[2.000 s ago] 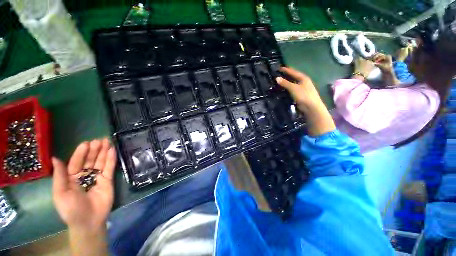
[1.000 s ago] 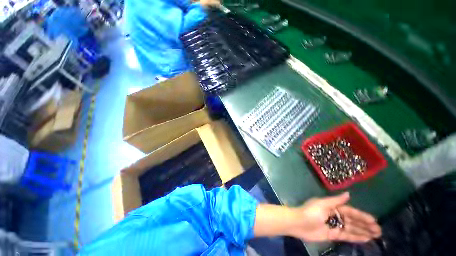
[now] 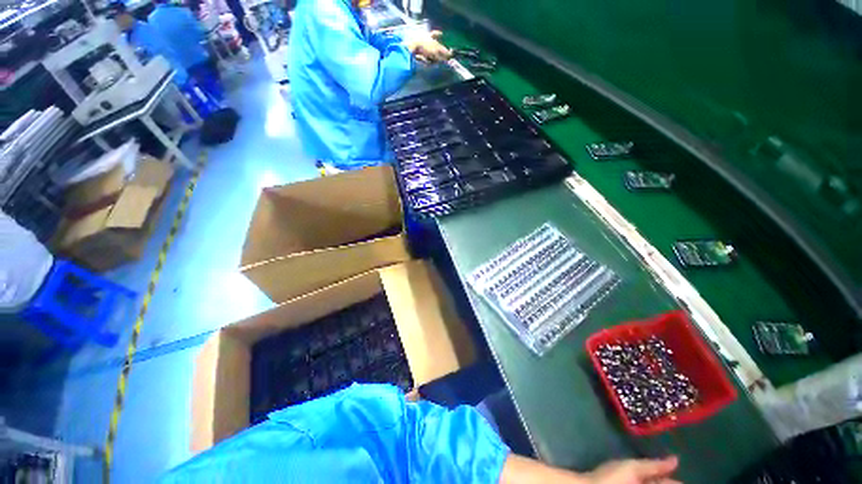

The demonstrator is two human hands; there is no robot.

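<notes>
My left hand (image 3: 631,470) is at the bottom edge, mostly cut off; its palm and anything in it are hidden. My right hand is out of the picture. Just above my left hand, a red bin (image 3: 715,375) holds a heap of small metal-and-black components (image 3: 647,381) on the green bench (image 3: 515,373). A clear ridged blister tray (image 3: 545,286) lies beyond the bin. A corner of a shiny black tray (image 3: 818,458) shows at the bottom right.
An open carton (image 3: 219,378) with black trays stands left of the bench, another carton (image 3: 326,222) behind it. Black blister trays (image 3: 482,151) lie farther along. A blue-clothed person (image 3: 342,80) stands there. Circuit-like pieces (image 3: 704,253) lie on the green belt. A blue stool (image 3: 80,302) stands left.
The view has swung left, from the large black tray to the bin and cartons. My left hand, earlier palm up with components, has dropped to the bottom edge. My right hand has left view.
</notes>
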